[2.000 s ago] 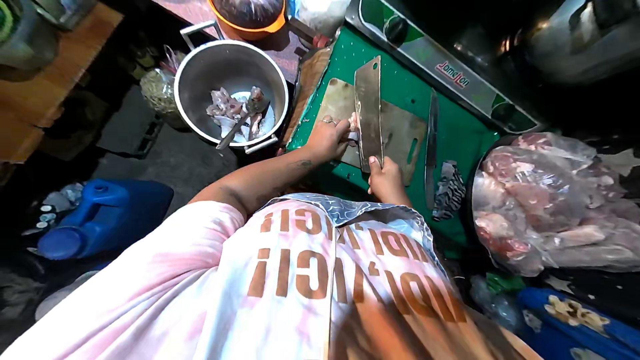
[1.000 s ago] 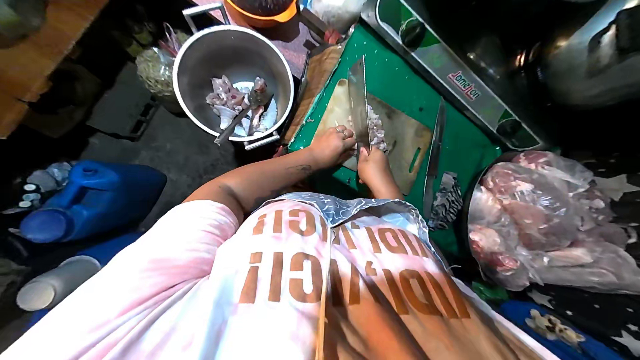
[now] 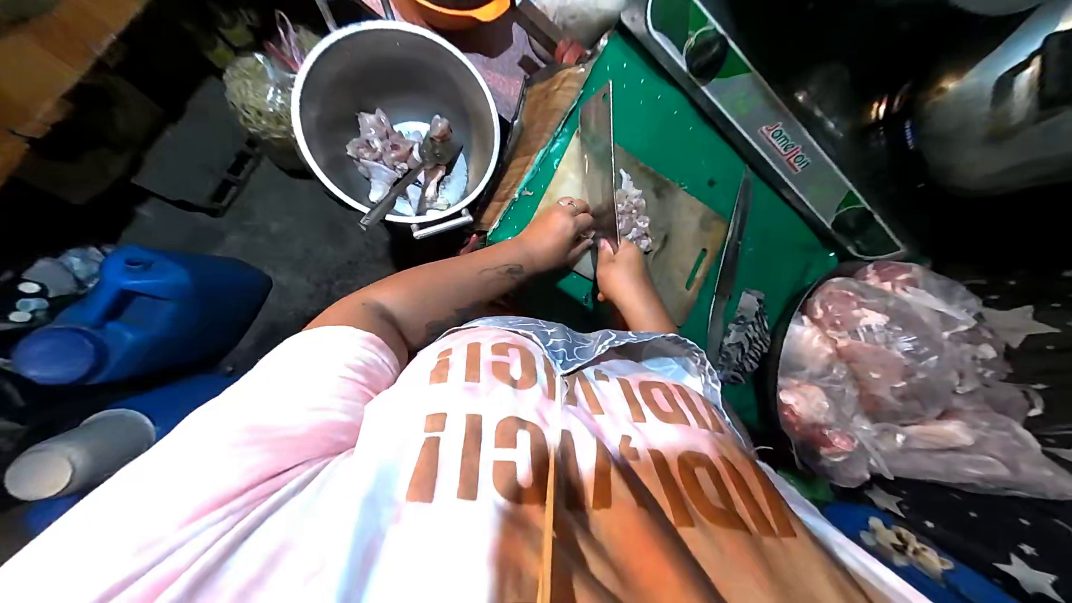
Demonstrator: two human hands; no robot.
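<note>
A wide-bladed cleaver is in my right hand, its handle wrapped by the fingers and its blade pointing away from me. Just left of the blade, my left hand rests with curled fingers over the wooden cutting board; what lies beneath them is hidden. Small chopped pieces of pale raw meat lie on the board along the blade's right side. More cut raw meat sits in a deep metal pot at the upper left, with a metal utensil leaning over its rim.
A long knife lies right of the board beside a crumpled patterned cloth. Beyond the green tabletop stands a gas stove. Plastic bags of raw meat fill a round container at right. A blue jug stands at left.
Two seconds ago the cleaver's broad face covered the middle of the board; now chopped meat shows beside the blade. Both hands have stayed close together at the board's near edge.
</note>
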